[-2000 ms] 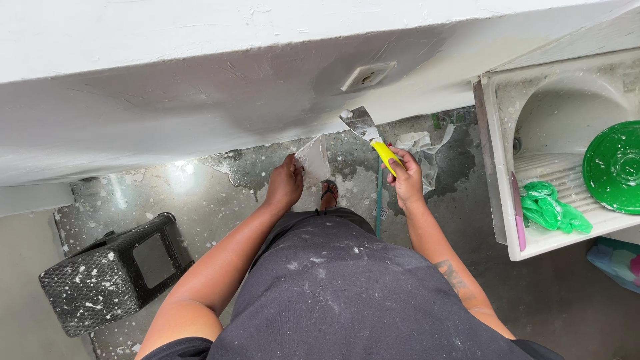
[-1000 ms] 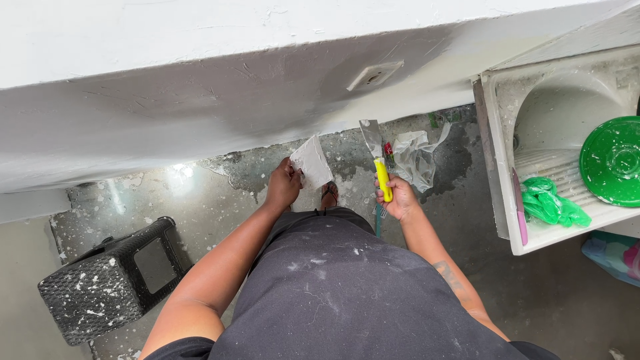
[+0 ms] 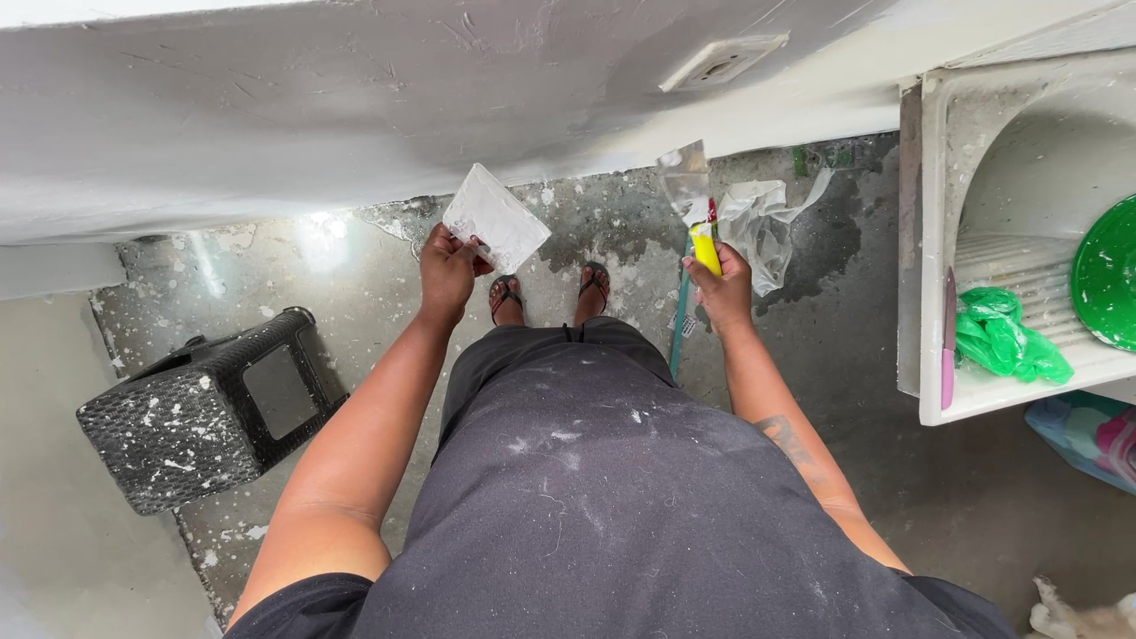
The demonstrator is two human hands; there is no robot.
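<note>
My left hand [image 3: 451, 271] grips the lower left edge of a flat, white-coated square plate [image 3: 497, 218], whose material I cannot tell. To the right, my right hand [image 3: 723, 288] is closed around the yellow handle of a putty knife [image 3: 704, 240]; its metal blade points up toward the wall and has white compound near the handle. Plate and knife are apart, both held over the floor in front of the wall [image 3: 373, 98]. A socket plate [image 3: 725, 62] sits in the wall above the knife.
A paint-spattered black woven-pattern plastic stool [image 3: 204, 408] stands at left. At right, a laundry sink [image 3: 932, 355] holds a green lid [image 3: 1109, 271], a green plastic bag [image 3: 1007, 337] and a purple-handled knife [image 3: 948, 342]. Clear plastic sheeting [image 3: 759, 222] lies on the floor. An animal's paw [image 3: 1047, 603] shows lower right.
Since the oldest frame, the putty knife has swung from pointing up-left to nearly upright. The white plate has turned so more of its face shows. Both feet are visible now.
</note>
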